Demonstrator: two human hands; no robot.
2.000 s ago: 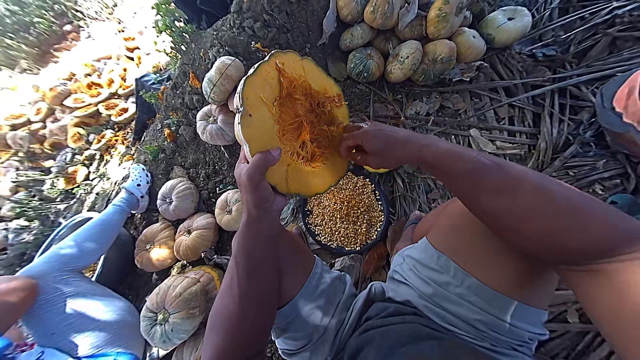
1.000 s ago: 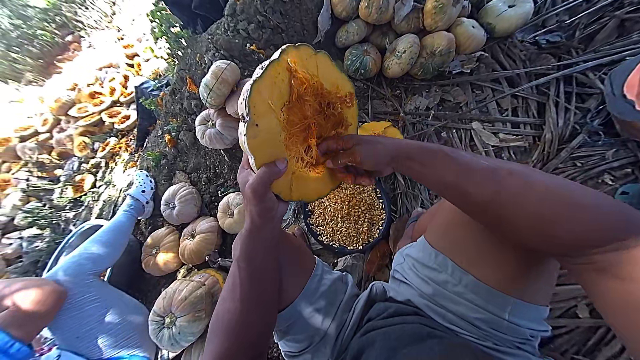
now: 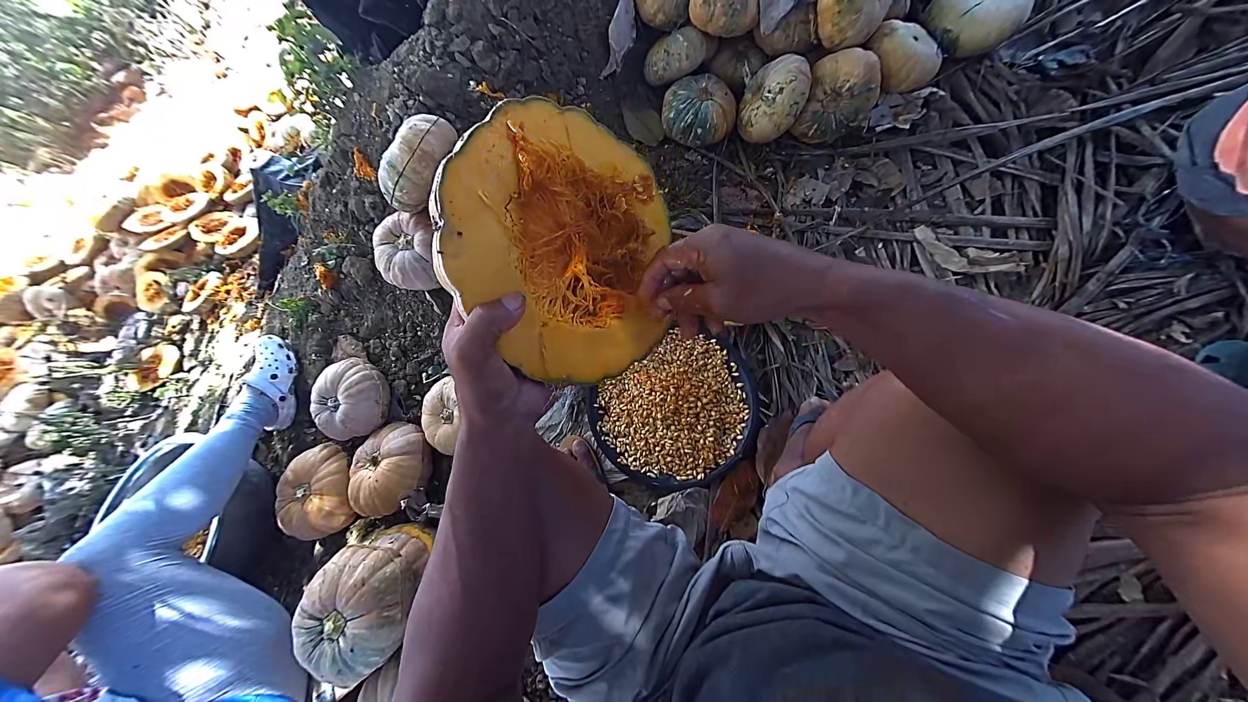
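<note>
A pumpkin half (image 3: 478, 214) is held up with its cut face toward me, orange stringy pulp (image 3: 585, 234) in its hollow. My left hand (image 3: 492, 366) grips it at the lower left rim, thumb on the yellow flesh. At its lower right edge is my right hand (image 3: 697, 278), fingers curled together; whether they pinch some pulp or seeds cannot be made out. Below both hands stands a dark round tub (image 3: 751, 429) filled with pale pumpkin seeds (image 3: 673, 409), partly covered by the pumpkin half.
Whole pumpkins (image 3: 351, 398) lie left of my legs, with more (image 3: 775, 97) at the top. Opened pumpkins (image 3: 185, 219) are heaped at the far left. Another person's leg (image 3: 195, 487) reaches in at lower left, beside a dark tub (image 3: 244, 517). Dry palm fronds (image 3: 1024, 234) cover ground at right.
My right hand has moved from the pulp to the lower right edge of the pumpkin half. A yellow pumpkin piece seen behind that hand one second ago is out of sight.
</note>
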